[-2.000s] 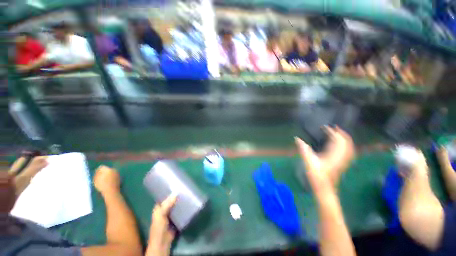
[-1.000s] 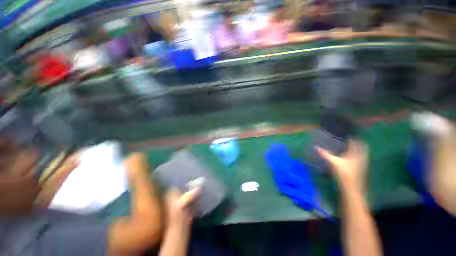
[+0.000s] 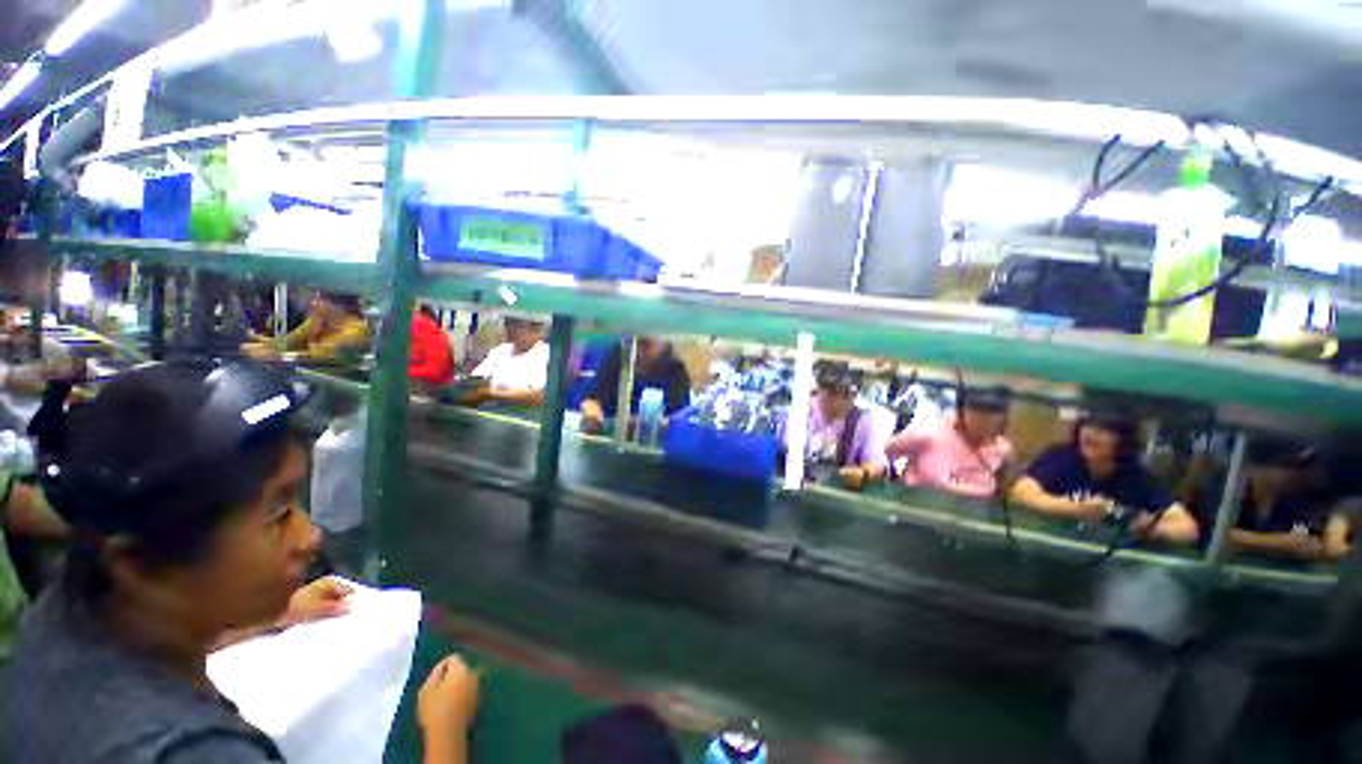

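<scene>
Neither of my hands is in the picture. A dark rounded end of an object (image 3: 620, 736), probably a speaker unit, shows at the bottom edge; the rest is cut off, and I cannot tell whether a hand holds it. The top of the light-blue solvent bottle (image 3: 737, 745) stands to its right, also cut off by the edge.
A person in a dark cap (image 3: 165, 523) sits close at left, holding a white sheet or bag (image 3: 336, 672). A green rack post (image 3: 392, 373) and shelf hold a blue bin (image 3: 523, 239) and grey units (image 3: 863, 224). Blurred grey units (image 3: 1143, 657) are at lower right; people sit opposite.
The view has swung upward. My two hands, the blue cloth and the small white scrap have left the picture; the rack shelf and the neighbour's head have come into it.
</scene>
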